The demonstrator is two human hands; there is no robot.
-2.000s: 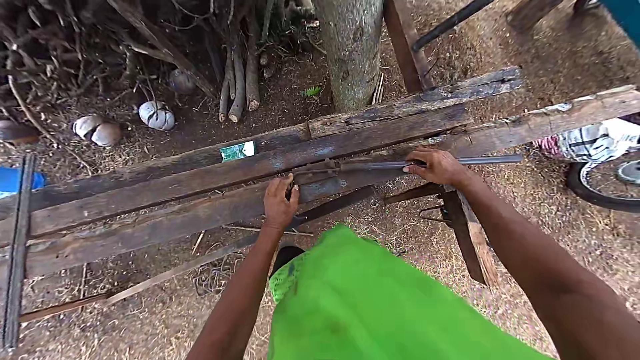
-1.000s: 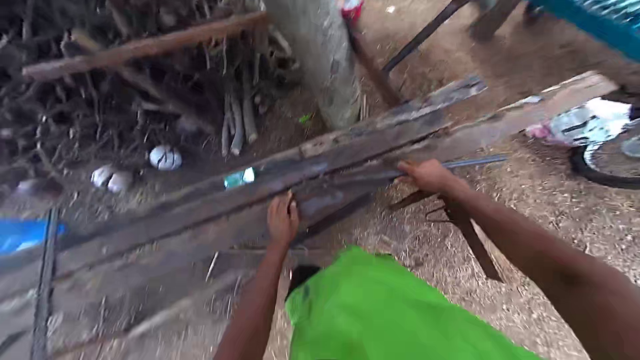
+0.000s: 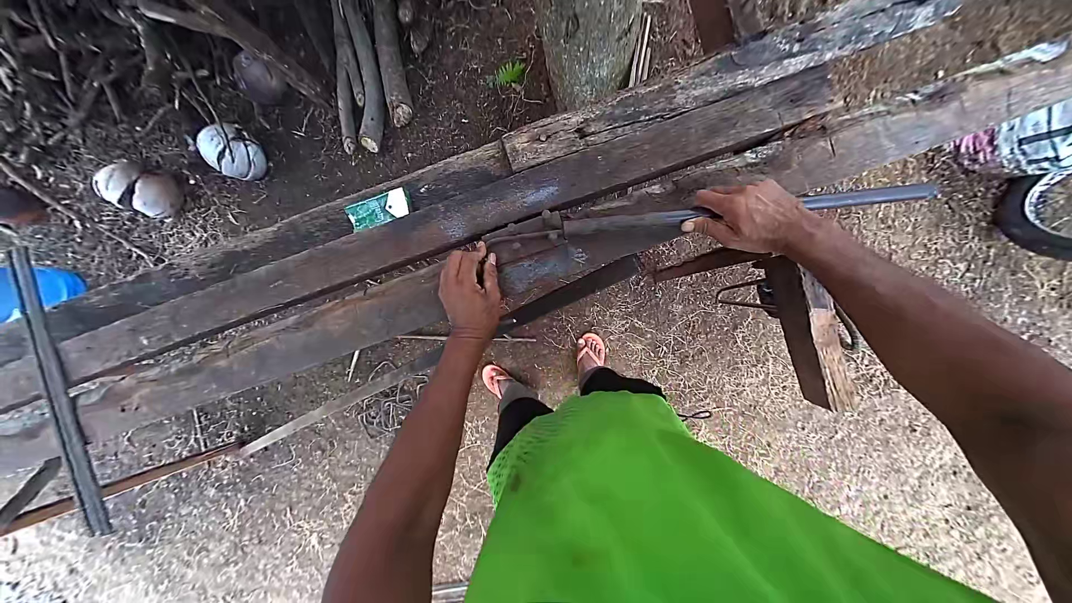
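Note:
My right hand [image 3: 748, 218] is closed around a long grey metal tube [image 3: 871, 198], which sticks out to the right past the fist. Left of that hand the tube joins a darker, wider metal piece [image 3: 615, 224] lying over the weathered planks [image 3: 352, 314]. My left hand [image 3: 471, 291] rests at the near plank, thumb and fingers pinched at the left end of a thin metal part [image 3: 523, 238]. What exactly its fingertips hold is hard to tell. A small green and white packet [image 3: 377, 209] lies on the planks at the upper left.
A tree trunk [image 3: 588, 50] stands beyond the planks. Cut branches [image 3: 368, 75] and dried coconut husks [image 3: 232, 152] lie at the upper left. A wooden support leg [image 3: 808, 335] stands at right, near a wheel [image 3: 1043, 213]. A dark bar [image 3: 54, 385] crosses the planks' left end.
The view has shifted, bringing my feet in sandals into sight. Both hands stay at about the same places on the metal piece and planks.

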